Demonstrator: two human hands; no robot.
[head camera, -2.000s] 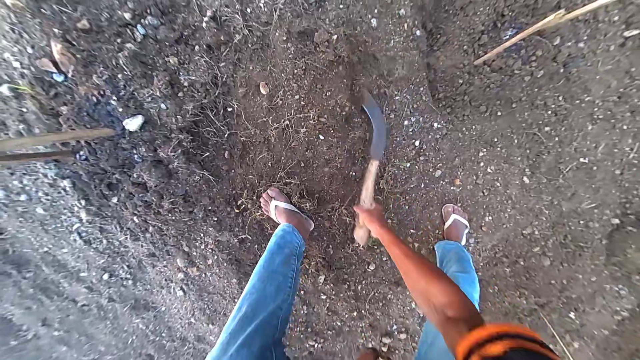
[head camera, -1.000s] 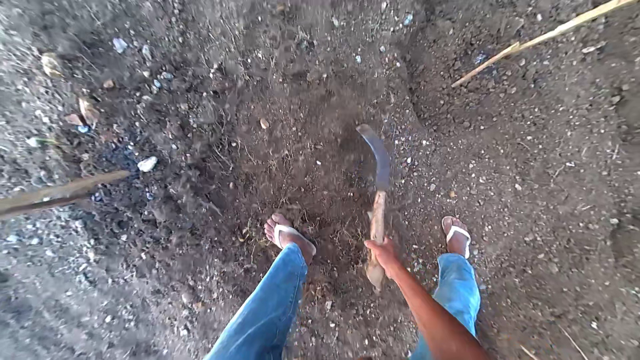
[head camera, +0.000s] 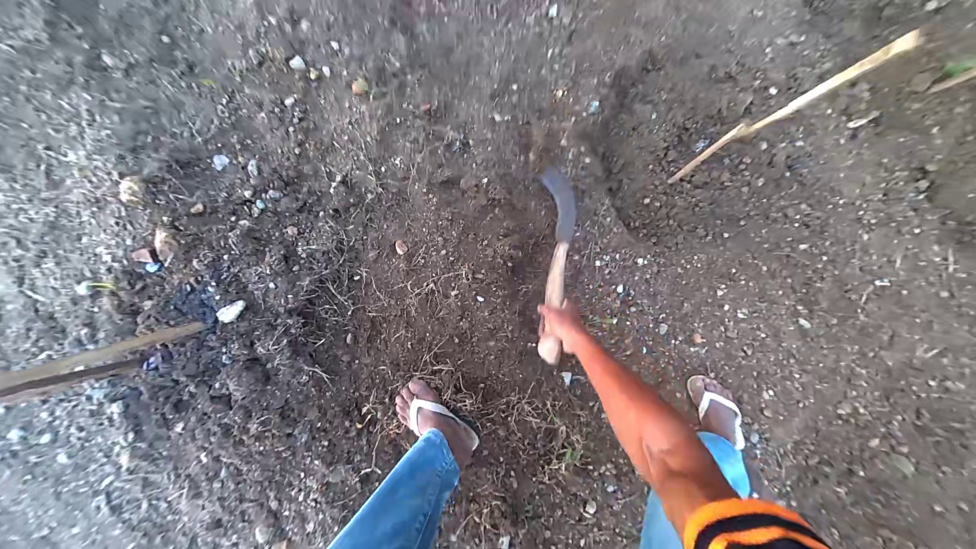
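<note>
My right hand (head camera: 563, 324) is closed around the pale wooden handle of a curved-blade tool, which looks like a billhook or sickle (head camera: 562, 206). The blade is dark grey metal, slightly blurred, and points away from me with its tip at or just over the brown soil (head camera: 473, 252). The butt of the handle sticks out below my fist. Dry roots and grass stubble (head camera: 435, 286) lie left of the tool. My left hand is out of view.
My feet in white flip-flops (head camera: 432, 415) stand apart on the soil. A thin split stick (head camera: 793, 107) lies at the upper right. At the left is a wooden pole (head camera: 107, 354), its end near a white stone (head camera: 231, 311). Small stones are scattered about.
The right hand stays closed on the tool's handle throughout. Relative to my feet, hand and tool have moved farther forward. The left hand appears in none of the frames.
</note>
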